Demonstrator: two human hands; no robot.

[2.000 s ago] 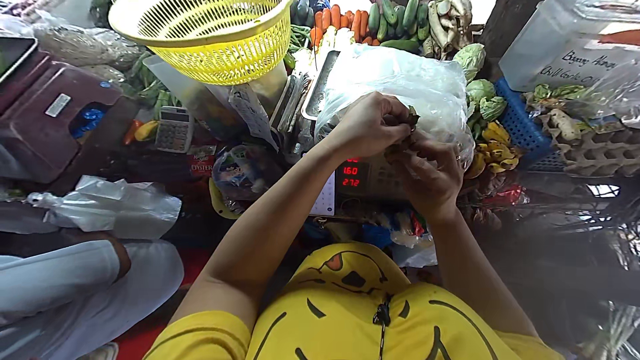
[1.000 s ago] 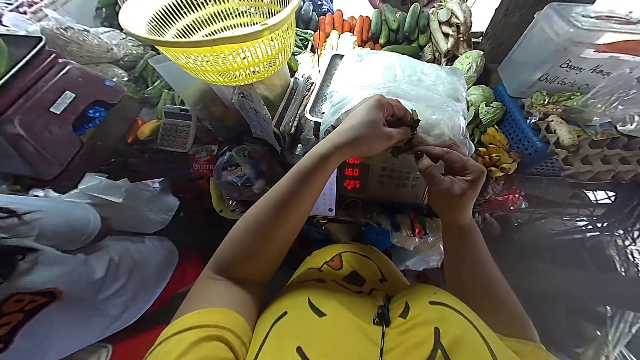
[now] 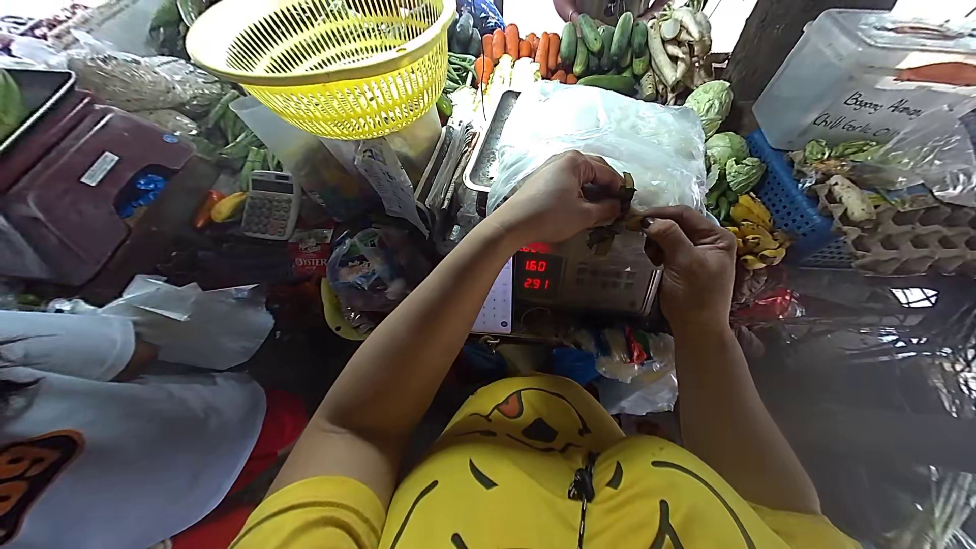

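Note:
Above the keypad of a digital scale [image 3: 618, 282] with red digits, my left hand [image 3: 568, 194] pinches a small dark brown-green scrap [image 3: 627, 192], perhaps a dry leaf or peel. Close at its right, my right hand [image 3: 690, 255] has thumb and forefinger closed on the other end of the small piece, which is mostly hidden by the fingers. More dark bits hang below my left fingertips. Behind both hands, a large bag of clear-white plastic [image 3: 602, 130] lies over the scale's metal tray [image 3: 496, 141].
A yellow plastic basket [image 3: 358, 91] stands at upper left, near a calculator [image 3: 271, 204]. Carrots [image 3: 543, 52], cucumbers [image 3: 610, 42] and cabbages [image 3: 732, 164] lie behind. At right are a blue crate [image 3: 789, 198], egg trays [image 3: 900, 240] and a lidded tub [image 3: 846, 84]. A person in white [image 3: 152, 442] is at left.
My right hand has shifted outward from its place close beside the left one two seconds ago. The person at left has leaned further into view. The scale's lowest digits have changed.

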